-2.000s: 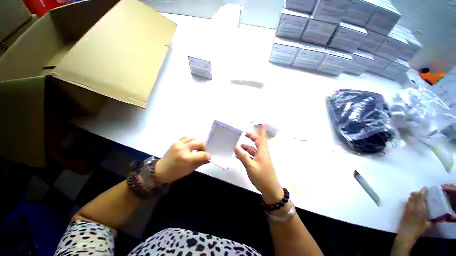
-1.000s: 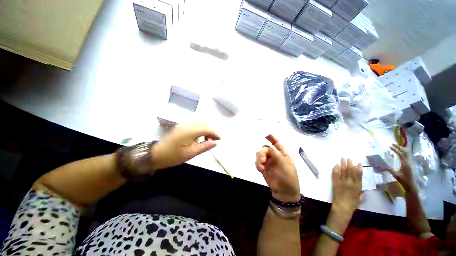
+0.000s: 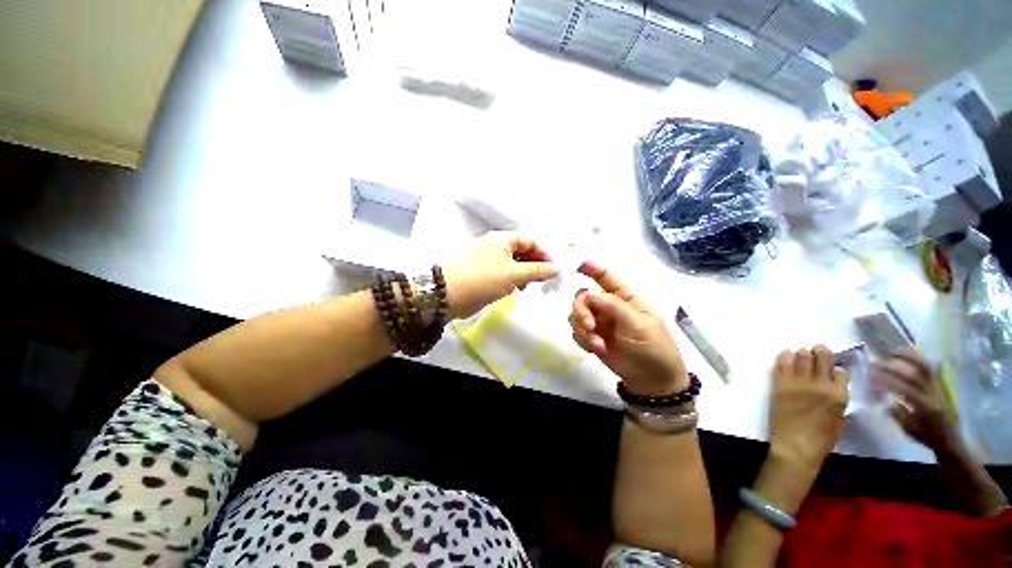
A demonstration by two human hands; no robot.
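My left hand (image 3: 499, 273) is above the table with thumb and fingertips together on a small pale piece (image 3: 552, 284), perhaps a sticker, which is hard to make out. My right hand (image 3: 630, 337) is just right of it, index finger stretched towards the left fingertips and the other fingers curled; whether it holds anything cannot be told. A yellow-edged sheet (image 3: 519, 346) lies under and between my hands. An open small white box (image 3: 384, 209) stands beyond my left wrist. Another white box (image 3: 355, 267) is partly hidden by my left forearm. A white piece (image 3: 486, 213) lies beyond my left hand.
Box stacks (image 3: 599, 33) stand at the back, another box (image 3: 305, 39) at back left. A pale item (image 3: 446, 89) lies mid-table. A black bagged bundle (image 3: 710, 194), clear bags (image 3: 849, 178) and a grey cutter (image 3: 702, 345) are right. Another person's hands (image 3: 808, 405) work at far right. A carton is upper left.
The box my hands held two seconds ago stands on the table. My left hand has moved right, close to my right hand. More of the yellow-edged sheet shows. The view has shifted right.
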